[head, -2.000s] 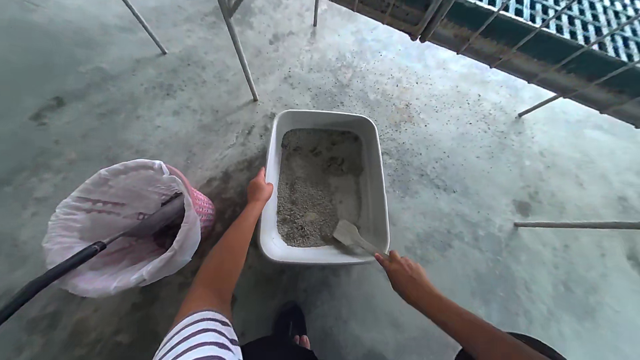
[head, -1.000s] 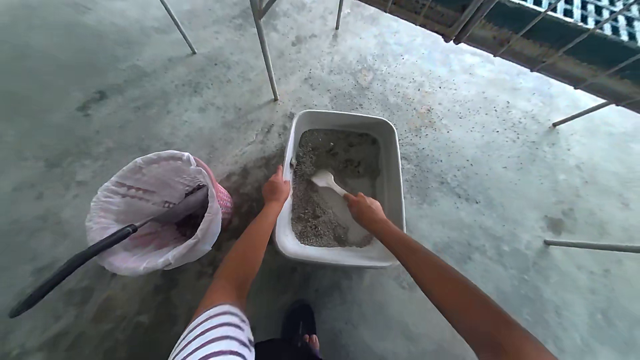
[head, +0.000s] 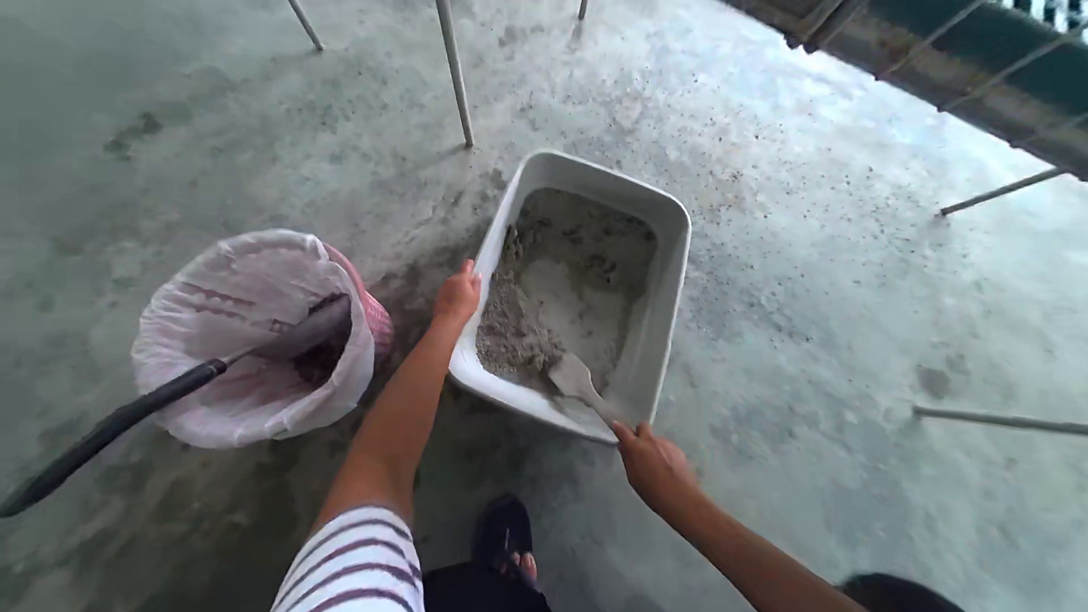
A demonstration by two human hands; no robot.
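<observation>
A white plastic litter box [head: 680,280] stands on the concrete floor, turned at a slant. My left hand [head: 459,295] grips its left rim. Grey litter [head: 510,327] lies heaped along the box's left side and lower left, with darker, damp-looking patches near the far end and a scraped pale area of the bottom between. My right hand [head: 656,463], just past the near rim, is closed on the handle of a light-coloured scoop [head: 575,378]. The scoop's blade touches the litter at the near end of the box.
On the left stands a pink basket [head: 374,319] lined with a white plastic bag [head: 204,416]; a black-handled shovel [head: 161,395] leans in it over dark matter. Thin metal legs [head: 456,76] and a wire cage structure [head: 943,72] are at the top and right. Litter grains are scattered on the floor.
The box has turned to a slant. My right hand has drawn the scoop from the middle of the box back to its near end. More of the pale bottom shows than before.
</observation>
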